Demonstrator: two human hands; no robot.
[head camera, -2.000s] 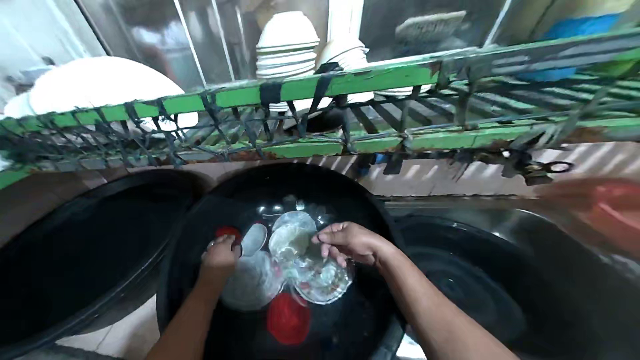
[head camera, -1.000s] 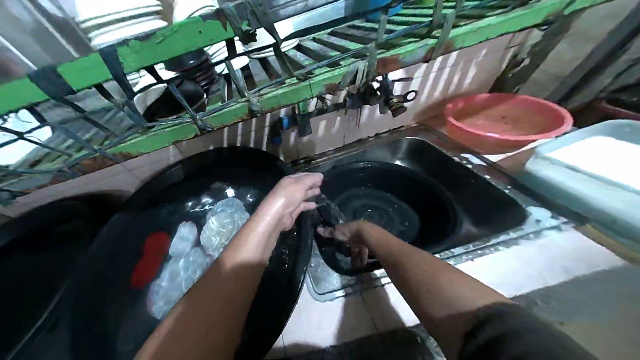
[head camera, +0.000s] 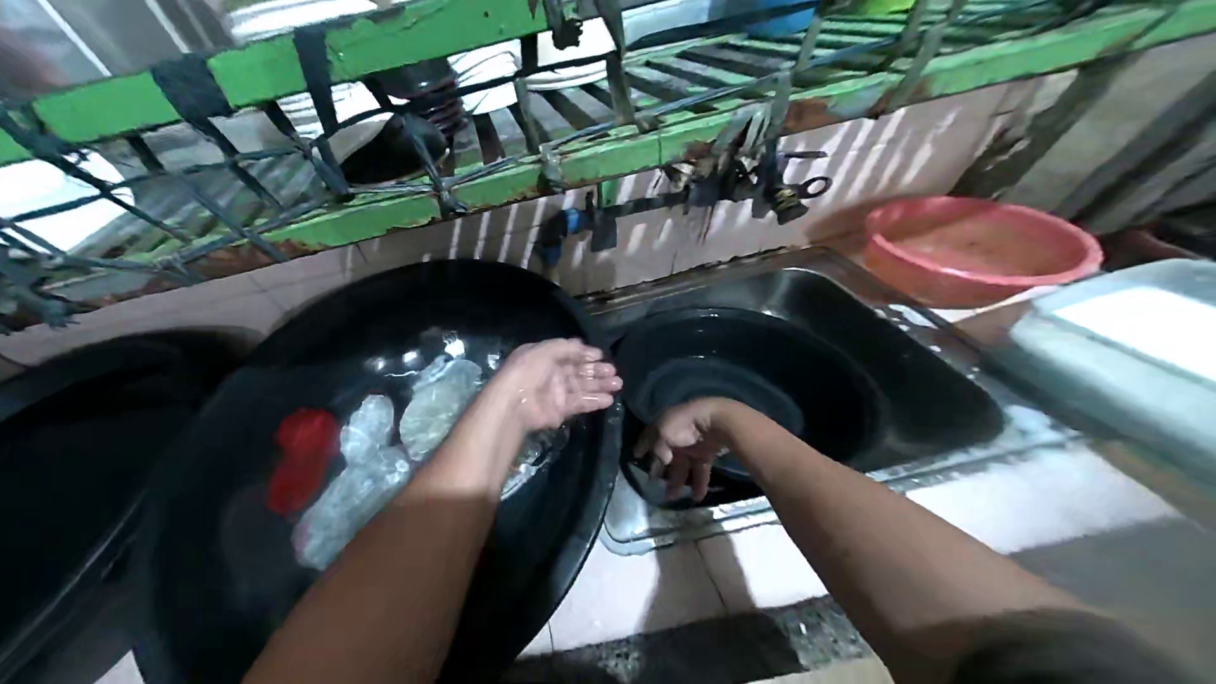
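My left hand (head camera: 562, 382) is palm up with its fingers apart, wet and holding nothing, over the right rim of a large black basin (head camera: 256, 399). In that basin's water lie clear items (head camera: 356, 475), probably plastic or glass, a pale round piece (head camera: 442, 407) and a red item (head camera: 302, 461). My right hand (head camera: 686, 446) hangs fingers down at the left edge of a smaller black basin (head camera: 760, 366), which sits in the stainless steel sink (head camera: 940, 399). Its fingers are partly in shadow, and whether they hold anything is unclear.
A green slatted dish rack (head camera: 665, 142) with bowls runs above the basins, with dark hooks and straps hanging below. A red basin (head camera: 983, 252) and a translucent container (head camera: 1130, 332) stand at right. Another black basin (head camera: 76, 456) is at far left, and a tiled counter edge (head camera: 655, 589) lies in front.
Both hands have left the items in the large basin, where they were two seconds ago. One second ago they were close together near the rim; now they are farther apart. The view has swung right.
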